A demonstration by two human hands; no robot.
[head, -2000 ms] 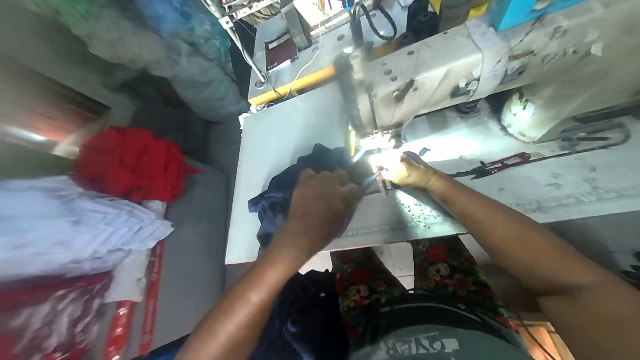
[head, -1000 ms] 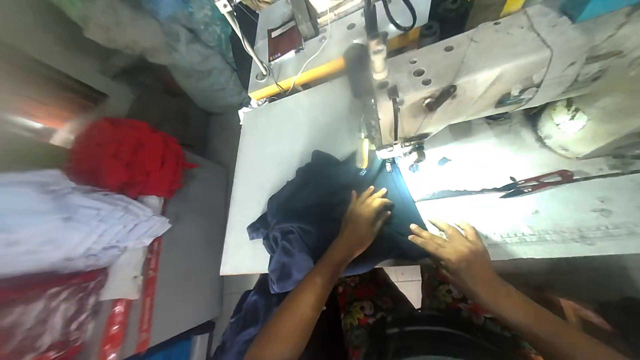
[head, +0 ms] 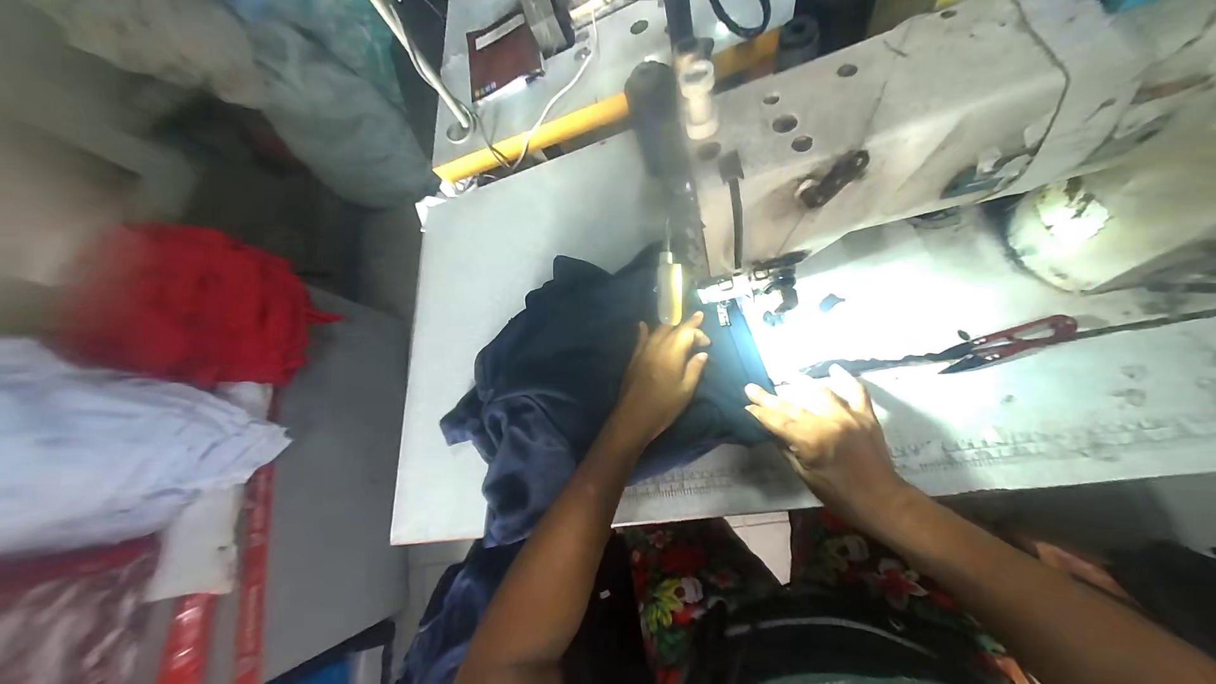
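Dark navy fabric [head: 560, 351] lies bunched on the sewing machine table, its right edge under the presser foot [head: 724, 312] of an industrial sewing machine [head: 807, 152]. My left hand [head: 663, 375] rests flat on the cloth just left of and below the foot, fingers spread. At the fabric's right edge, my right hand [head: 826, 427] touches it with its fingertips, the fingers apart. Part of the cloth hangs over the front edge of the table. Red-handled thread snips [head: 1021, 340] lie on the machine bed to the right of my right hand.
A red cloth pile [head: 204, 304] and a white cloth stack [head: 114, 437] sit at the left. The table's front edge [head: 513, 532] runs before my lap. A yellow bar [head: 570, 123] and a dark red packet [head: 502, 59] are behind. A lamp lights the needle area.
Two seconds ago both hands were close together at the needle. Since then they have moved apart and down onto the cloth, which now lies spread beneath the foot.
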